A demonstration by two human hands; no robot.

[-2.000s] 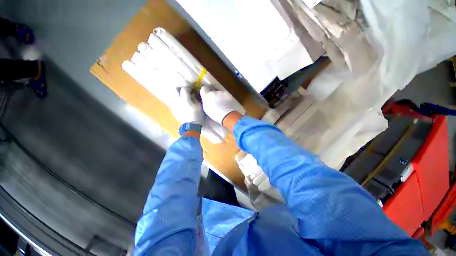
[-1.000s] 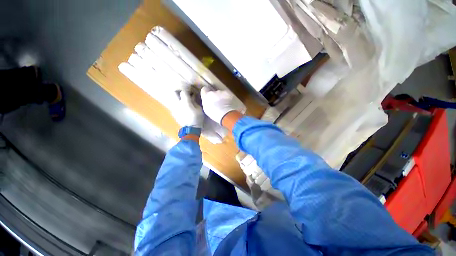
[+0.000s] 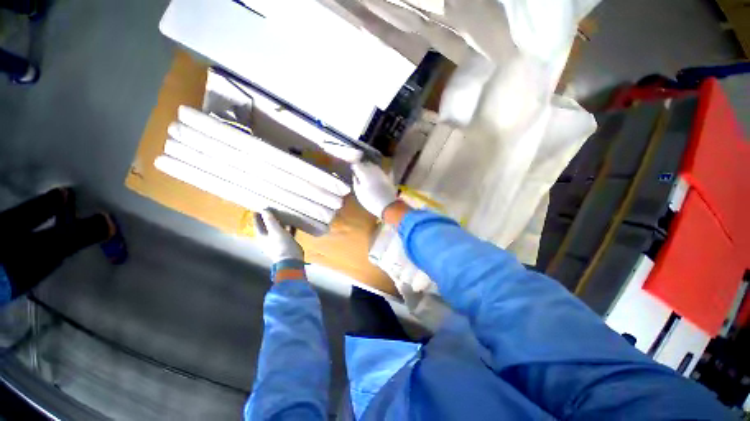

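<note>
Several long white wrapped bundles (image 3: 247, 168) lie side by side on a brown cardboard sheet (image 3: 164, 131). My left hand (image 3: 278, 238), in a white glove, is at their near long edge, with something yellow by its fingertips. My right hand (image 3: 374, 189), also gloved, is beyond their right end, by the end of a white piece along the box's edge. A thin yellow strap (image 3: 423, 200) shows beside my right wrist. Whether either hand grips anything is unclear.
A large white box (image 3: 288, 57) lies behind the bundles, its dark connector end to the right. Crumpled white packing sheets (image 3: 526, 156) heap at right. Red sheets (image 3: 707, 214) cover stacked units far right. A person's legs (image 3: 49, 234) are at left.
My hands have moved apart from the middle of the bundles. The bundles lie at a flatter angle in view, and no yellow band shows across them. The box appears further left.
</note>
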